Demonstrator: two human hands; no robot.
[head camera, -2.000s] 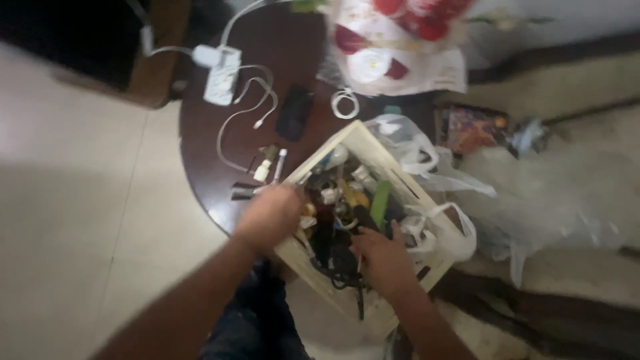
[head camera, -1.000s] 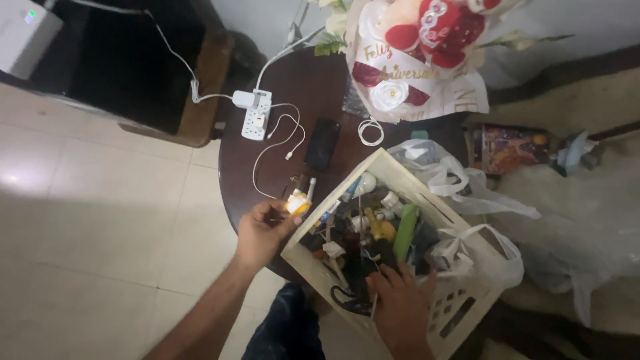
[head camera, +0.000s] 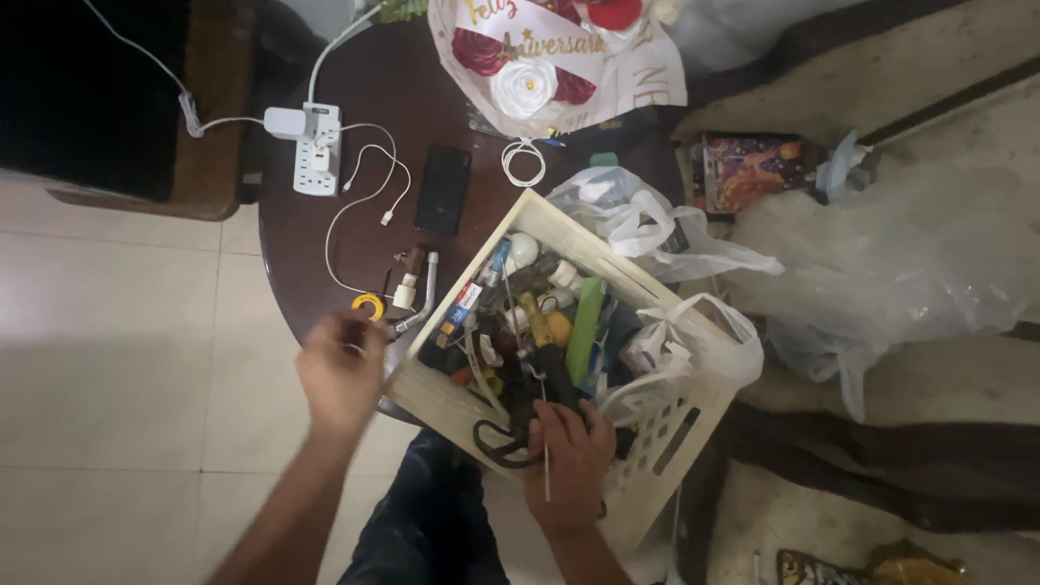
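Note:
A cream plastic crate (head camera: 691, 463), tilted at the edge of a dark round table (head camera: 382, 89), holds mixed items: a white bulb (head camera: 522, 249), a green flat object (head camera: 587, 331) and black cable (head camera: 496, 455). My right hand (head camera: 573, 455) is over the crate's near part, with a thin metal rod (head camera: 546, 455) along its fingers; whether it grips the rod is unclear. Just left of the crate is my left hand (head camera: 341, 366), blurred, fingers curled, its contents unclear. Just beyond it a yellow tape roll (head camera: 369, 306) lies on the table near a bent metal tube (head camera: 431, 284).
A white power strip (head camera: 318, 158) with cables, a black phone (head camera: 443, 189) and a coiled white cable (head camera: 523, 162) lie on the table. A wrapped bouquet (head camera: 561, 65) stands at the back. Plastic bags (head camera: 634, 215) hang around the crate's right side.
The yellow roll, in my left hand one second ago, now lies on the table, and that hand has drawn back from it. My right hand stays at the crate.

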